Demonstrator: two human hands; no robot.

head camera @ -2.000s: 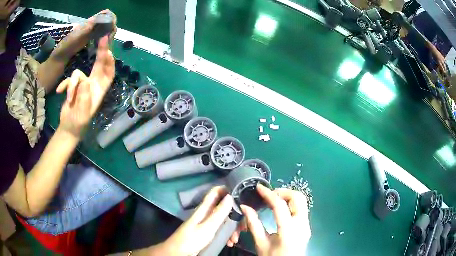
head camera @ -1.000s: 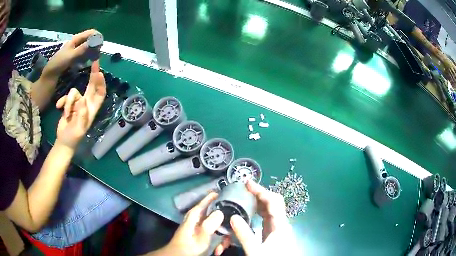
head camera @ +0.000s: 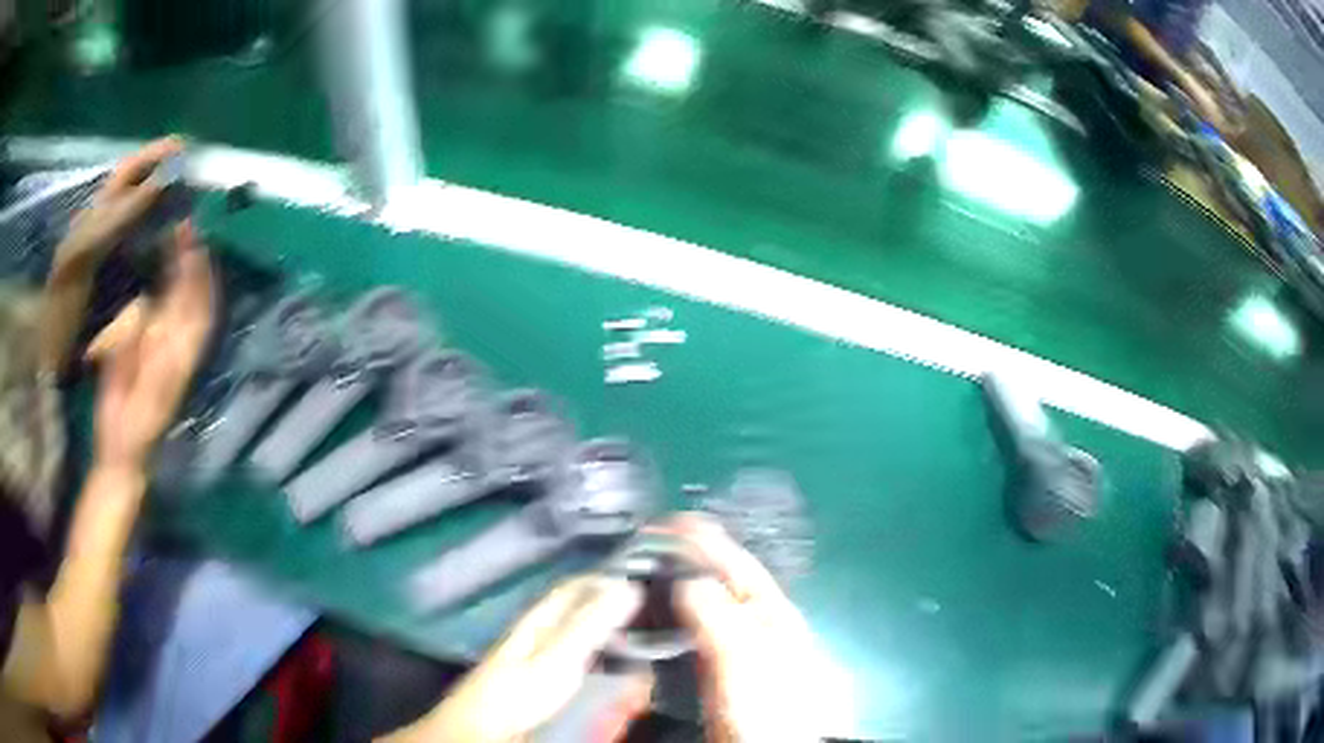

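Observation:
The frame is blurred by motion. My left hand [head camera: 559, 646] and my right hand [head camera: 741, 624] hold a grey housing [head camera: 603, 705] between them at the bottom centre. Its round head has a dark opening facing up towards me, and the fingers of both hands are around its rim. The handle points down to the lower edge. Whether a small part is in my fingers cannot be told. A row of several grey housings [head camera: 487, 556] lies to the left, round heads towards the upper right. A pile of tiny grey pieces [head camera: 767, 515] lies just beyond my right hand.
Small white pieces [head camera: 635, 349] lie on the green bench top [head camera: 871, 479]. A single housing [head camera: 1034, 457] lies at the right, beside a heap of grey housings [head camera: 1241, 581]. A white strip [head camera: 654, 261] and a metal post [head camera: 375, 109] stand behind. A neighbour's hands [head camera: 153, 327] are at the left.
The view has swung right, so the bench things appear further left. The held housing has tilted and now sits nearer the bottom centre, clear of the row's last head. Both hands still hold it.

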